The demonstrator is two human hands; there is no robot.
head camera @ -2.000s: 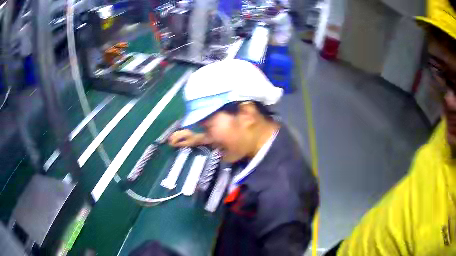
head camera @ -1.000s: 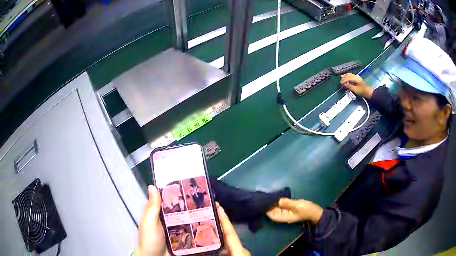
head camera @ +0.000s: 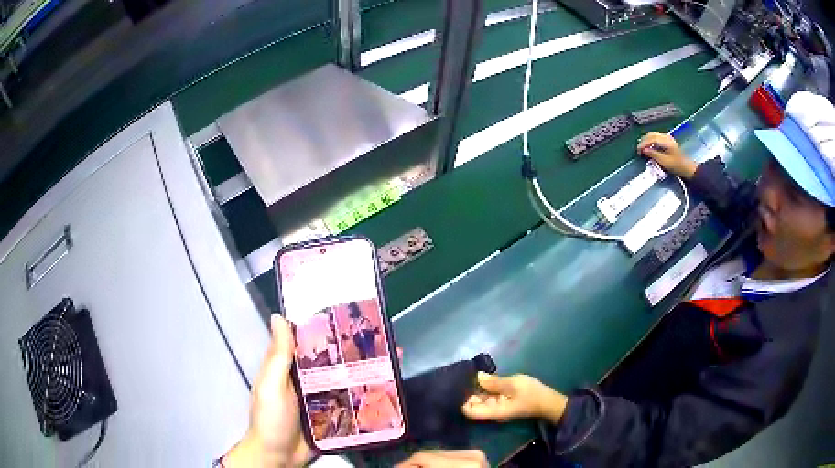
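My left hand (head camera: 273, 398) holds an upright smartphone (head camera: 341, 343) from its left side, low in the view. Its lit screen shows pink shopping pictures. My right hand (head camera: 446, 460) is at the bottom edge, just right of the phone's lower end, and mostly cut off, so its grip cannot be told. A dark, soft-looking item (head camera: 444, 398) lies on the bench behind the phone, with a neighbour's hand (head camera: 515, 398) at its right end. A grey socket strip (head camera: 406, 249) on the green belt is partly hidden by the phone.
At right, a neighbour in a dark jacket (head camera: 705, 388) reaches to a wired white power strip (head camera: 632, 190). More strips (head camera: 600, 135) lie around it. A white cord (head camera: 528, 101) hangs over the belt. A sheet-metal cover (head camera: 325, 132) and grey cabinet (head camera: 137, 274) with a fan (head camera: 66, 367) stand left.
My right hand has come away from the phone's right side and down to the bottom edge. The neighbour's near hand has shifted slightly left, and the neighbour's head has turned. The view has shifted slightly.
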